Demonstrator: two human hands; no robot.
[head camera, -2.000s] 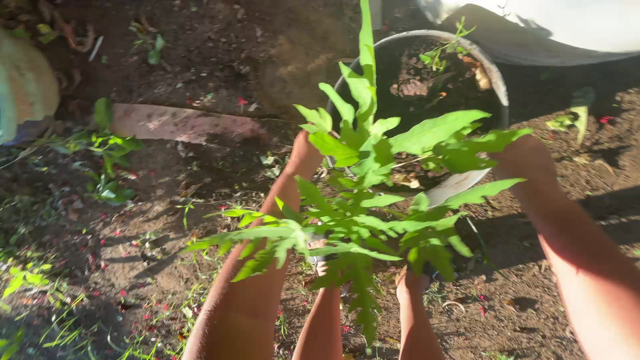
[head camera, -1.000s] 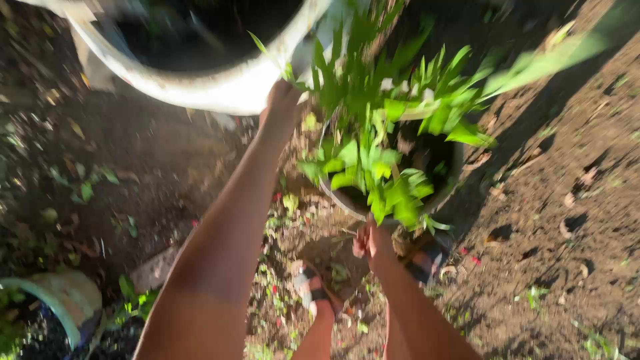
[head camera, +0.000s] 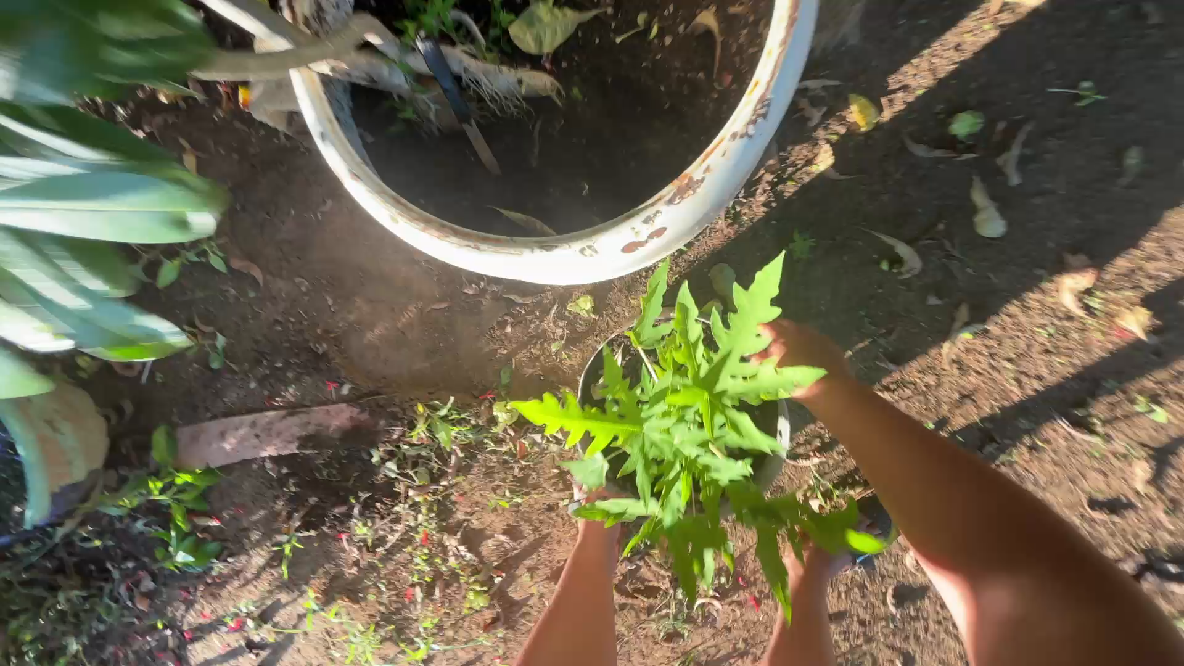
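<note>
A round pot (head camera: 784, 435) stands near my feet, with a leafy green plant (head camera: 694, 416) with lobed leaves spreading over it. My right hand (head camera: 803, 356) is at the pot's upper right rim, its fingers curled there and partly covered by leaves. My left hand is not in view. Above the pot lies a large white round planter (head camera: 573, 259) with a chipped rim, holding dark soil and pale exposed roots (head camera: 499, 79). A knife (head camera: 453, 92) with a black handle rests inside it, blade toward the soil.
Broad striped leaves (head camera: 102, 217) hang at the left, above a curved yellowish-green pot (head camera: 60, 444). A reddish flat slab (head camera: 273, 433) lies on the dirt. My legs (head camera: 569, 601) stand just below the plant. Weeds and dry leaves dot the ground.
My left hand, on the white planter's rim one second ago, has left the view. My right hand has moved from the pot's near side to its right rim. The view has shifted.
</note>
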